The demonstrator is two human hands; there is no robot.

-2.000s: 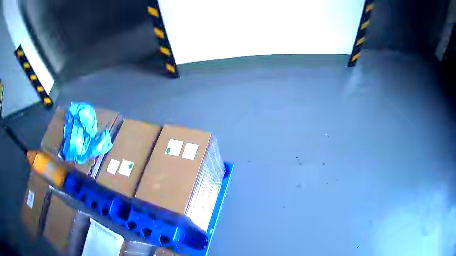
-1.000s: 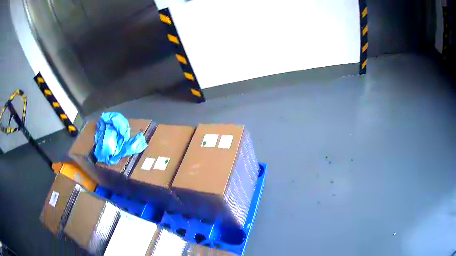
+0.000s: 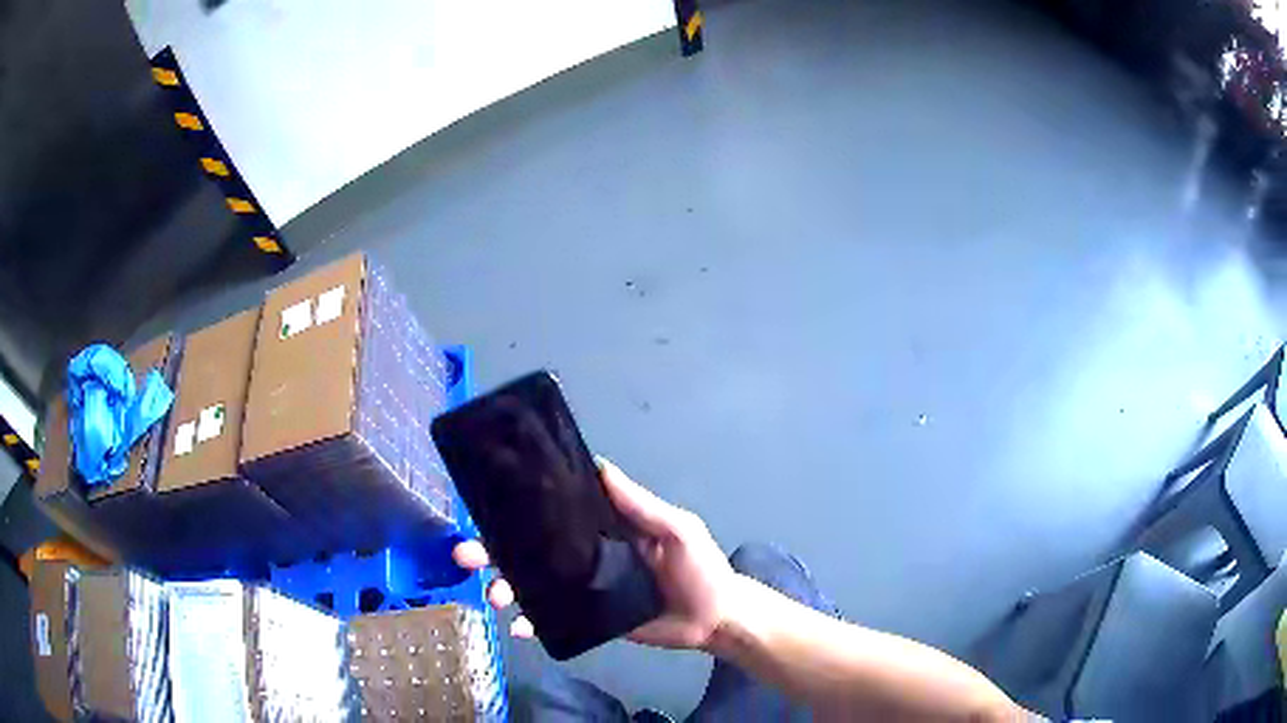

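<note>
My right hand [image 3: 671, 572] comes in from the lower right and holds a black smartphone [image 3: 544, 516]. The thumb side is along the phone's right edge and fingertips show at its left edge. The screen is dark. My left hand is not in view. Left of the phone, brown cartons [image 3: 304, 374] with small white labels stand on a blue pallet [image 3: 374, 572]. A crumpled light blue plastic bag [image 3: 102, 413] lies on the cartons. Lower stacks, one with a dimpled brown top [image 3: 409, 664], stand at the near side.
Part of the orange pallet truck [image 3: 59, 554] shows at the far left. Grey stools [image 3: 1150, 622] stand at the lower right. A white wall [image 3: 381, 85] with black-and-yellow edge strips is at the upper left. My legs show at the bottom.
My right hand with the phone has come into view. The view has swung right, so the load sits further left. The striped handle has left the picture and the stools have come in.
</note>
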